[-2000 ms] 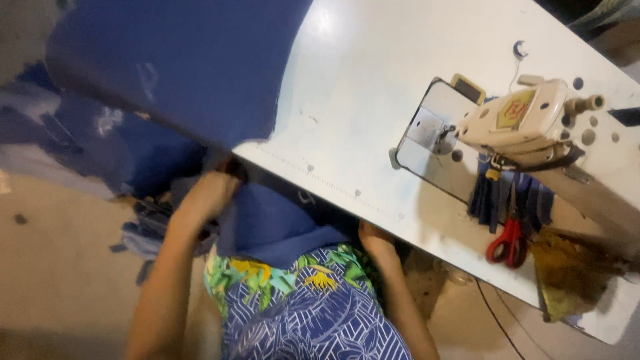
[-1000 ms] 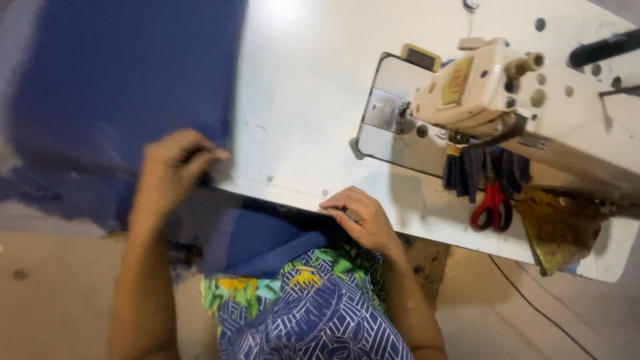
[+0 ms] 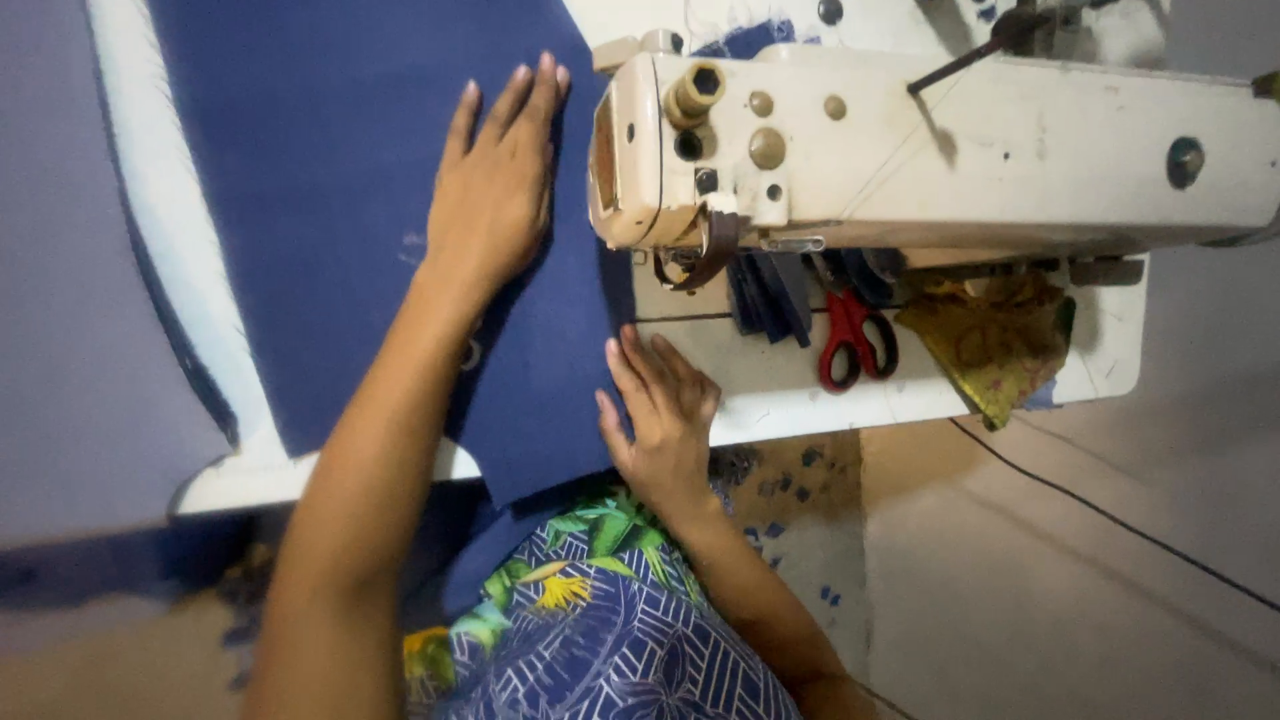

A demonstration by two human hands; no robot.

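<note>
A blue fabric panel lies over the white sewing table, its right edge beside the head of an industrial sewing machine. My left hand rests flat on the panel, fingers extended toward the top of the view, just left of the machine head. Nearer my body, my right hand touches the panel's right edge with its fingers spread a little. Neither hand grips anything. The needle area is mostly hidden behind the machine head.
Red-handled scissors and blue fabric strips lie under the machine arm, with a yellowish cloth to their right at the table's front edge. A black cable hangs beyond it. Fabric scraps litter the floor.
The blue fabric has moved right, up to the machine head. My left hand, pinched near the table edge a second ago, now lies flat on the cloth. The view has shifted closer to the machine.
</note>
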